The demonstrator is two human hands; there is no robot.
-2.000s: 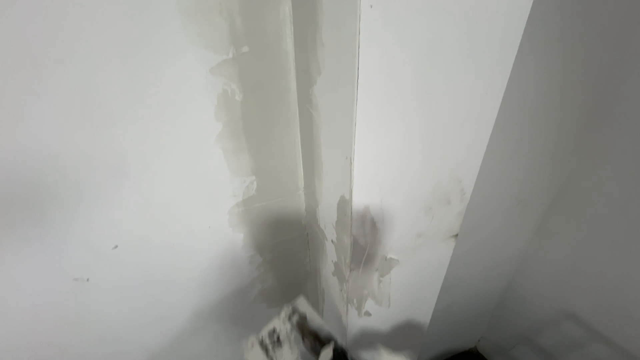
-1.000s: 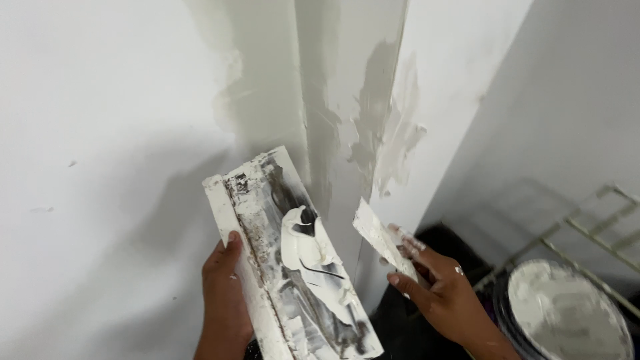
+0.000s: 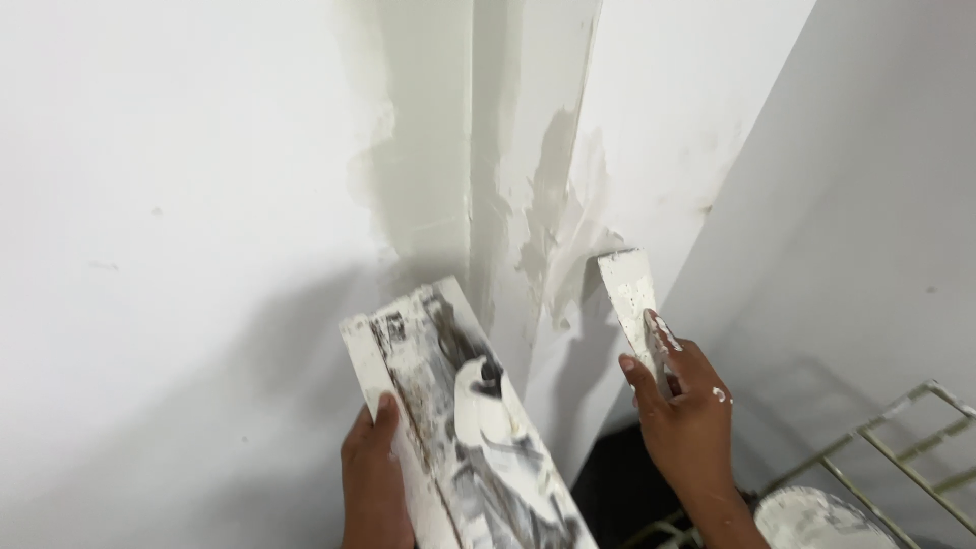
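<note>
My left hand (image 3: 374,473) grips the left edge of a long, plaster-caked mud pan or board (image 3: 419,396), thumb on top. A thick smear of white joint compound (image 3: 488,419) lies on it. In my right hand (image 3: 682,412) is a putty knife (image 3: 630,297), its blade coated with dried compound and its end at the white wall surface, just right of a corner edge. Compound specks my right fingers and knuckles. Above and between the hands, damp-looking greyish patches of compound (image 3: 427,152) run along the inside corner and the narrow wall strip (image 3: 549,183).
White wall (image 3: 191,152) fills the left side, a grey wall (image 3: 862,191) the right. At the lower right stand a metal rack or ladder-like frame (image 3: 877,423) and a round container of white compound (image 3: 820,518). A dark area lies below the corner.
Both hands, out of clear view two seconds ago, came into view with the board and putty knife. Since one second ago the knife has moved up to the wall surface right of the corner.
</note>
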